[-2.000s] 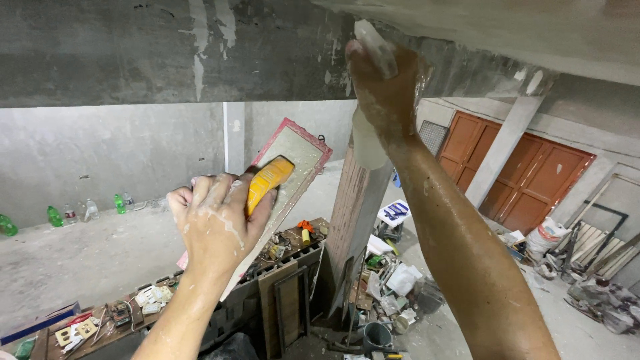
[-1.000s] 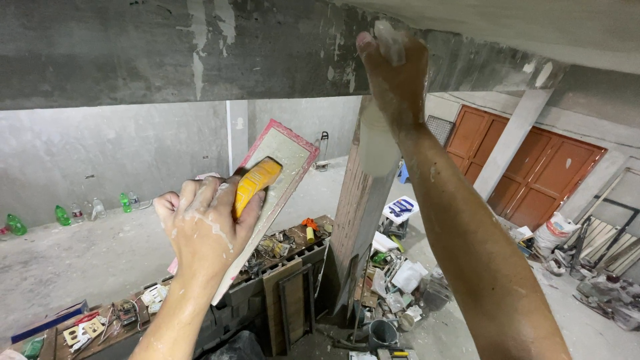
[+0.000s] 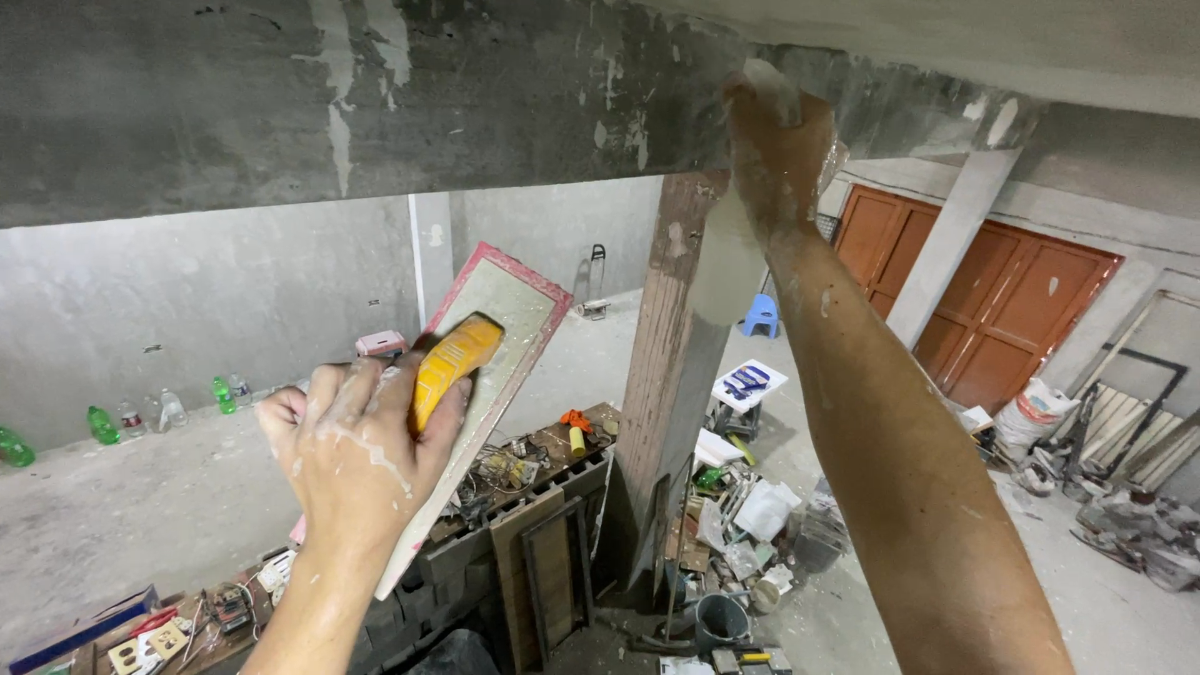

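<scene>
My left hand (image 3: 361,450), smeared with white plaster, is closed around the yellow handle (image 3: 455,366) of a plastering float. The float's long flat plate (image 3: 511,309) has a pinkish-red rim and is tilted, its upper end leaning right. My right hand (image 3: 783,141) is raised against the face of the dark grey concrete beam (image 3: 450,103), near the ceiling. It grips a pale, translucent piece (image 3: 771,84) that looks like plastic; its exact kind is unclear. Pale streaks and patches mark the beam. A clear film shows beside the right wrist.
Below the beam stands a concrete column (image 3: 670,375). A cluttered workbench (image 3: 600,422) runs behind the float. Rubbish and a bucket (image 3: 722,623) lie at the column's foot. Farther off are a blue plastic stool (image 3: 760,316), orange-brown doors (image 3: 1012,309) and green bottles (image 3: 103,427) along the wall.
My right hand has shifted to the right along the beam relative to the column, still holding the pale piece. The left hand keeps hold of the float.
</scene>
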